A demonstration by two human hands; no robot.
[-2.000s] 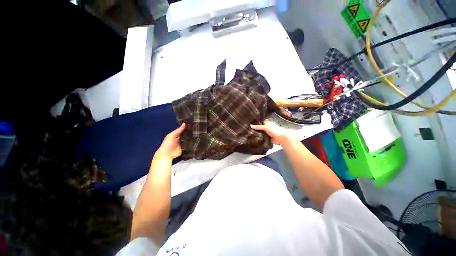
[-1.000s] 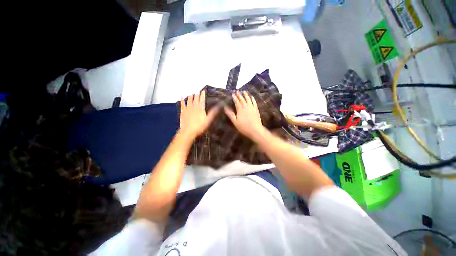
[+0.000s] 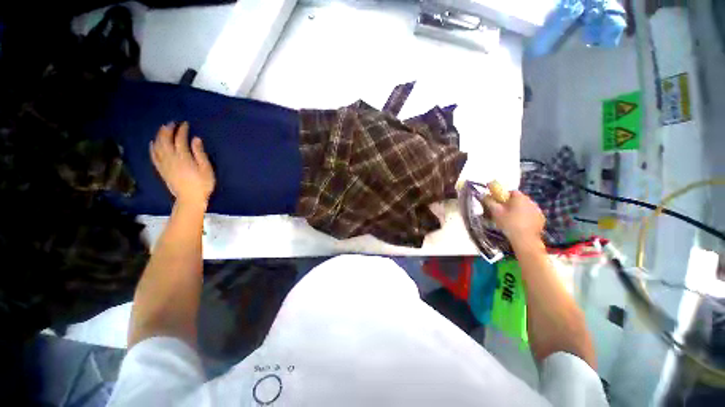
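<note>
The brown plaid garment (image 3: 374,171) lies over the right end of the navy pressing board (image 3: 254,155), with a narrow plaid strip sticking out at its far edge. My left hand (image 3: 184,165) is on the bare navy board left of the garment, fingers spread and holding nothing. My right hand (image 3: 517,216) grips the wooden handle of the steam iron (image 3: 475,222), just right of the garment. The iron is tilted, its metal plate towards the garment. Whether it touches the table cannot be told.
A dark plaid pile (image 3: 71,238) lies at the left. A grey checked cloth (image 3: 550,191) and hoses are at the right, above a green box (image 3: 509,298). A metal fixture (image 3: 457,28) and blue crumpled plastic (image 3: 576,28) are at the far side.
Both hands have left the garment. My left hand has moved left onto the navy board. My right hand has taken hold of the iron, which has turned from its earlier lying position.
</note>
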